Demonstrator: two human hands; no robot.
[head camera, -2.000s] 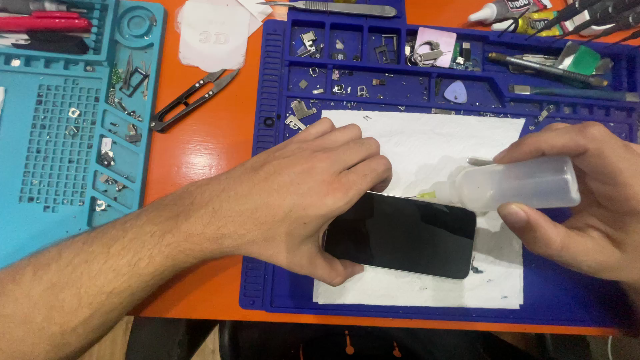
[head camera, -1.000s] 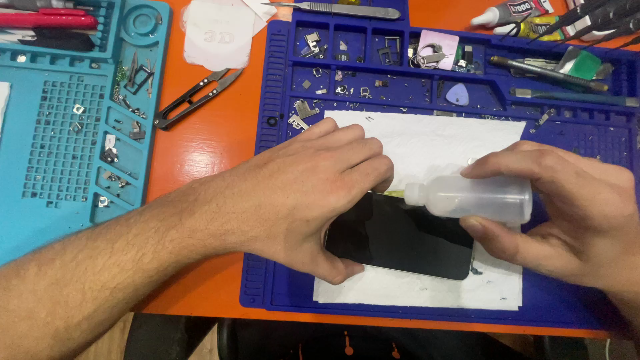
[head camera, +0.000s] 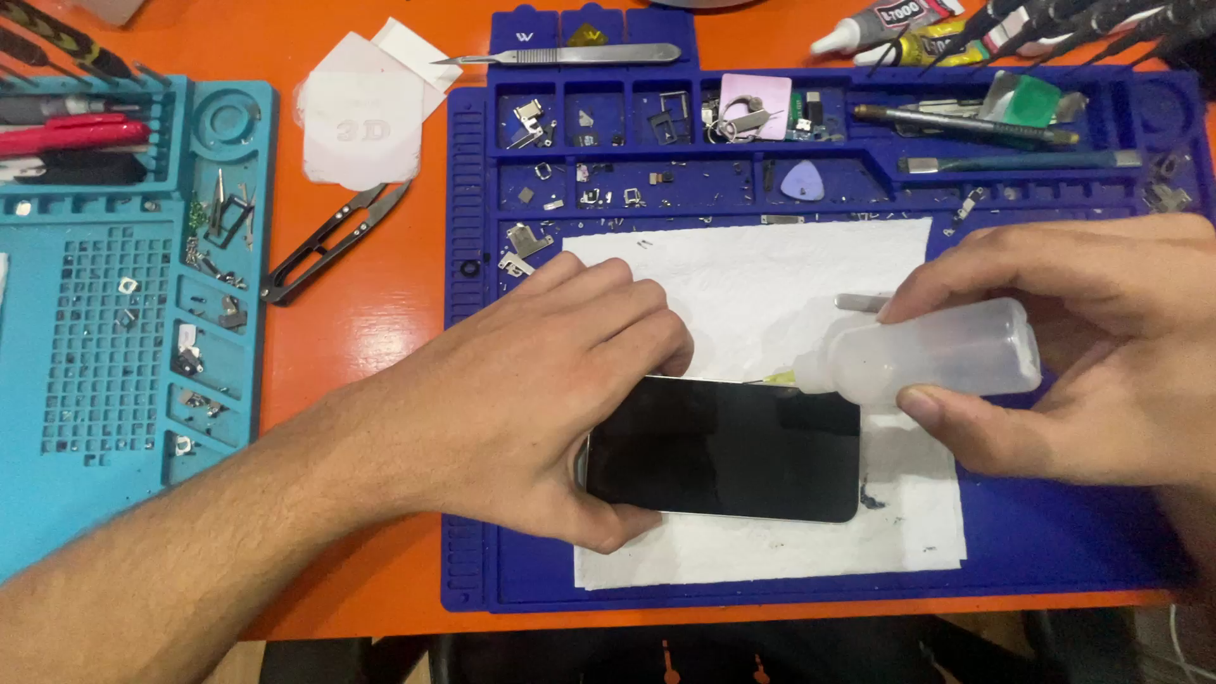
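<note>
A smartphone (head camera: 727, 451) with a dark screen lies face up on a white paper sheet (head camera: 760, 560). My left hand (head camera: 532, 408) grips its left end, thumb at the lower edge and fingers at the upper one. Between thumb and fingers, my right hand (head camera: 1054, 351) holds a translucent plastic squeeze bottle (head camera: 936, 351), tilted nearly flat. The bottle's needle tip (head camera: 774, 378) points left along the phone's upper edge; whether it touches the edge is not clear. A thin metal tool end (head camera: 860, 302) shows beside the right index finger, the rest of it hidden.
Under the paper is a blue silicone repair mat (head camera: 532, 589) with small phone parts in its compartments. A scalpel (head camera: 598, 54) lies across its top. Thread snips (head camera: 332, 247) rest on the orange table, beside a turquoise mat (head camera: 95, 513). Glue tubes (head camera: 883, 27) and screwdrivers stand at upper right.
The bottle in my right hand moved left along the phone's upper edge, then partway back to the right. My left hand keeps its hold on the phone.
</note>
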